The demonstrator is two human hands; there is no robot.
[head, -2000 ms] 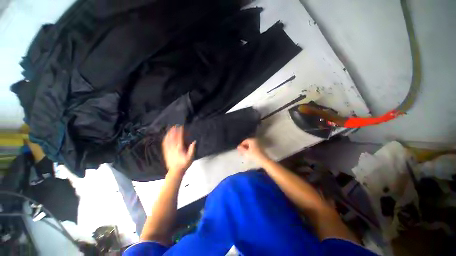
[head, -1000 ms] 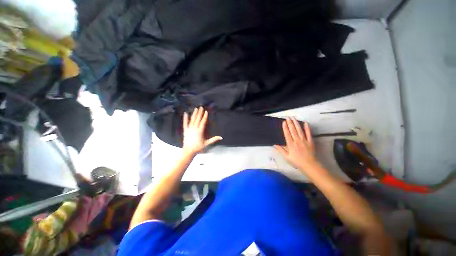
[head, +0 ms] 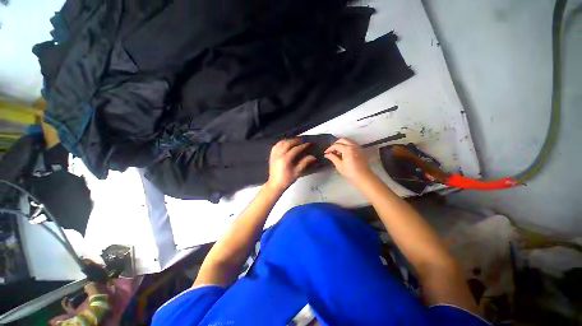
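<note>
A black trouser leg (head: 239, 160) lies across the white table in front of me, its end toward the iron. My left hand (head: 290, 163) is on the leg near that end, fingers curled on the cloth. My right hand (head: 345, 156) is at the end of the leg, thumb and fingertips together at the cloth edge. The fingertips of both hands are close together. The steam iron (head: 408, 167) rests at the right end of the table, untouched, with an orange-red sleeve (head: 482, 183) at its rear.
A large black garment pile (head: 210, 70) covers the far side of the table (head: 440, 95). Two thin dark slots or rods lie right of centre. A grey-green hose (head: 554, 121) rises at right. A metal arm (head: 60, 235) and a striped sleeve (head: 96, 309) show at lower left.
My left hand has moved right along the trouser leg. My right hand has gone from lying flat to fingers pinched at the leg's end. The camera view has turned and shifted.
</note>
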